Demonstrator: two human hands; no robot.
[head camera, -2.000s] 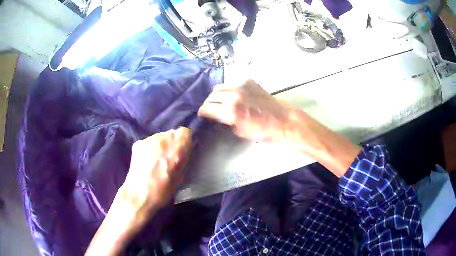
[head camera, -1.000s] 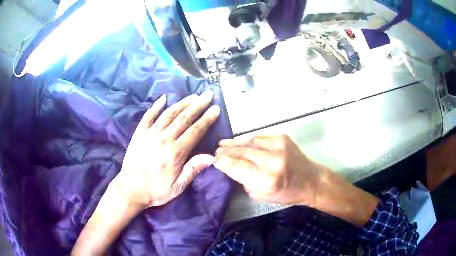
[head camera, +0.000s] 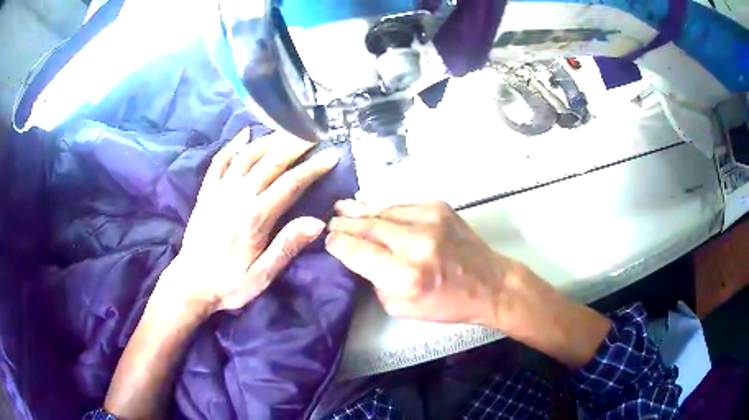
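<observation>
The quilted purple garment piece (head camera: 123, 205) is heaped over the left of the white machine bed (head camera: 558, 213), its edge running up to the presser foot and needle (head camera: 338, 123). My left hand (head camera: 246, 217) lies spread and palm down on the cloth, fingertips just short of the foot. My right hand (head camera: 423, 262) pinches the cloth edge between thumb and fingers, close to my left thumb. The pinched bit of edge is hidden by my fingers.
The glaring lamp (head camera: 74, 66) is at the upper left. Purple strips (head camera: 470, 37) hang over the machine head. A ring-shaped metal cluster (head camera: 534, 102) lies behind the needle. Ruler marks (head camera: 427, 349) line the table's front edge. A pale blue item (head camera: 683, 349) is at the lower right.
My left hand has opened from a fist and lies flat on the cloth. In the last second both hands and the edge have moved slightly up and left, nearer the foot.
</observation>
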